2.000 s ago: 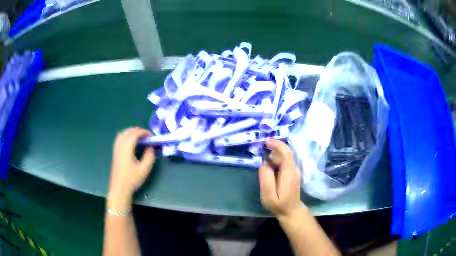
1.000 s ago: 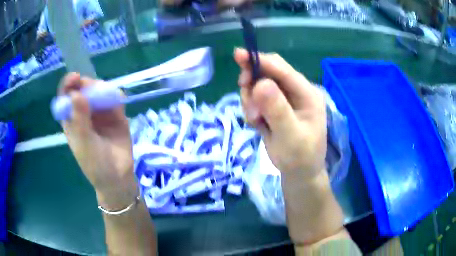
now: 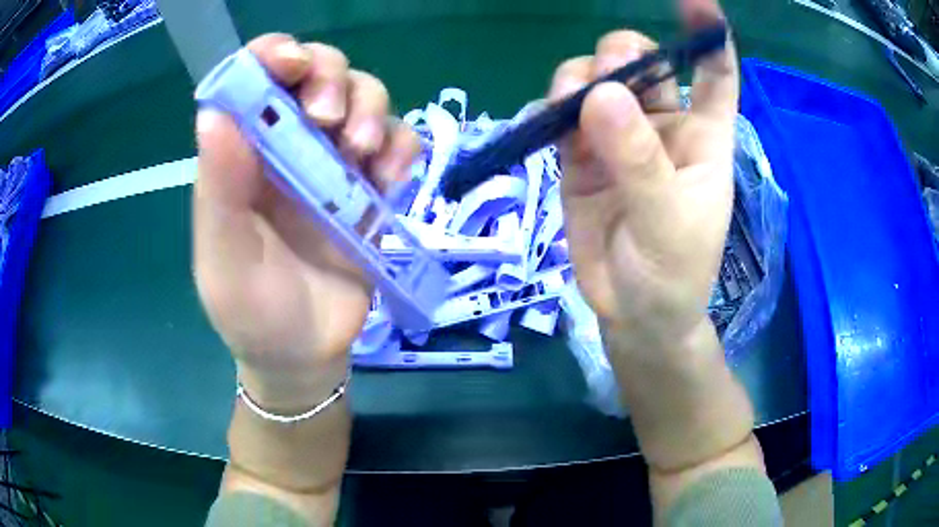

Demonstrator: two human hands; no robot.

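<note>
My left hand point(image 3: 299, 196) holds a pale lavender plastic shell point(image 3: 319, 185), raised above the bench, with its slotted inner side showing and one end pointing down right. My right hand point(image 3: 649, 175) holds a black plastic strip point(image 3: 577, 113) between thumb and fingers, slanting down to the left. The shell and the strip are apart. Below and behind them lies a heap of pale shells point(image 3: 494, 216), partly hidden by my hands. A clear plastic bag point(image 3: 767, 206) with black strips point(image 3: 733, 273) in it is partly hidden behind my right hand.
A blue plastic tray point(image 3: 865, 278) stands at the right. Another blue tray point(image 3: 15, 278) with pale parts is cut off at the left edge. A pale dividing strip point(image 3: 124, 189) crosses the green bench point(image 3: 124, 309). A grey post point(image 3: 206, 36) rises at the top left.
My left hand has turned the shell so its slotted side shows and it slants down right. My right hand has tilted the strip from upright to slanting. Both hands were at the heap earlier.
</note>
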